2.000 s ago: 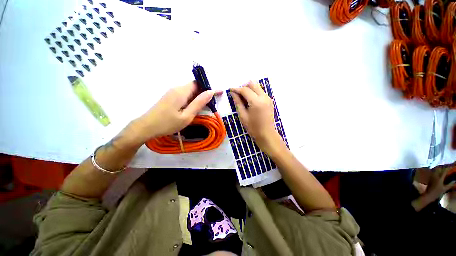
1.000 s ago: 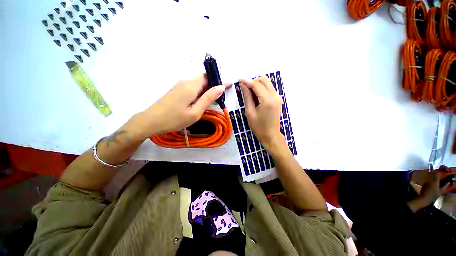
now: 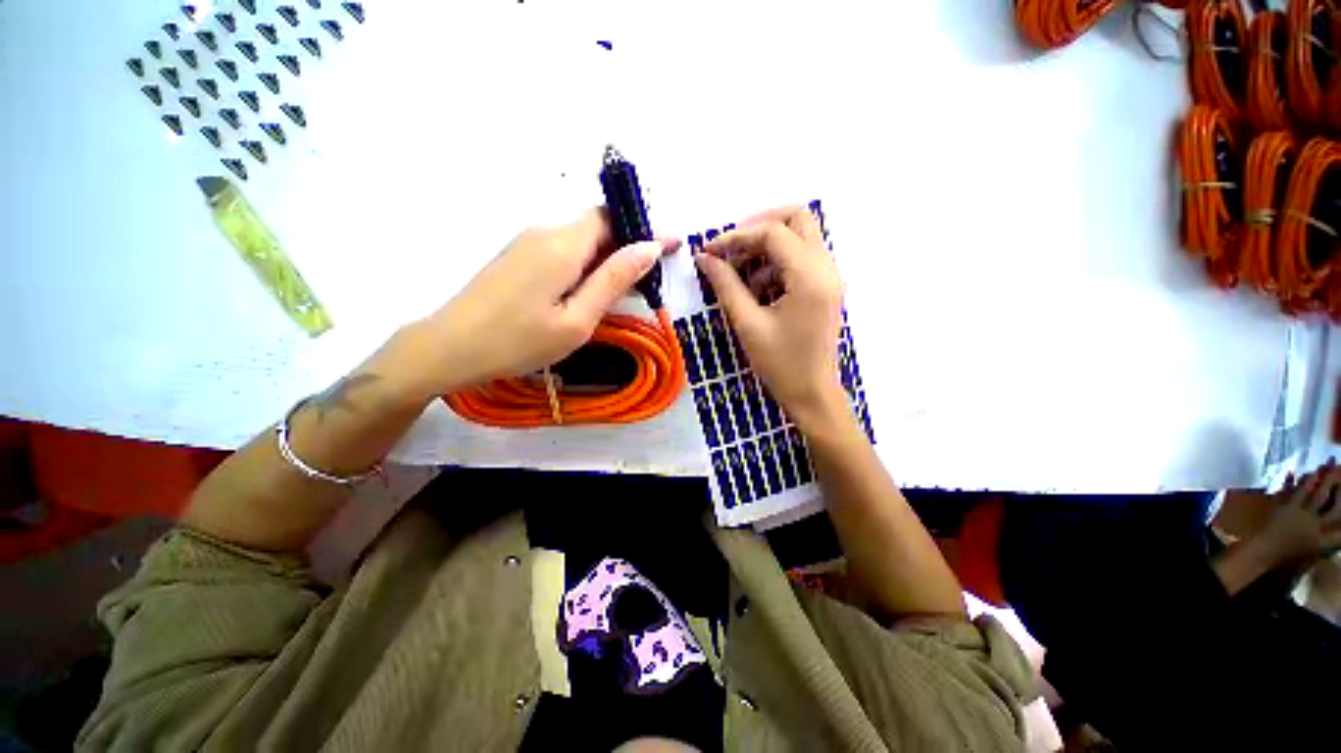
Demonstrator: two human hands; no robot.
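Observation:
A black car lighter plug [image 3: 624, 203] stands tip up above a coiled orange cable [image 3: 647, 394], which a thin band holds at its middle. My left hand [image 3: 552, 302] grips the plug between thumb and fingers, over the coil's upper side. My right hand [image 3: 787, 302] is over the upper part of the label sheet [image 3: 750, 441], a white sheet with rows of black strips. Its thumb and index finger are close together at the sheet's upper left. I cannot tell whether a label is between them.
A small-sticker sheet [image 3: 243, 81] lies at the upper left, with a yellow-green knife or marker [image 3: 265, 253] below it. Banded orange coils [image 3: 1265, 199] stand at the right. Another person's hands [image 3: 1294, 522] show at the lower right, below the table edge.
The view has shifted, so the table things sit higher and further right than two seconds ago. My left hand keeps hold of the plug. My right thumb and fingers have changed pose over the label sheet.

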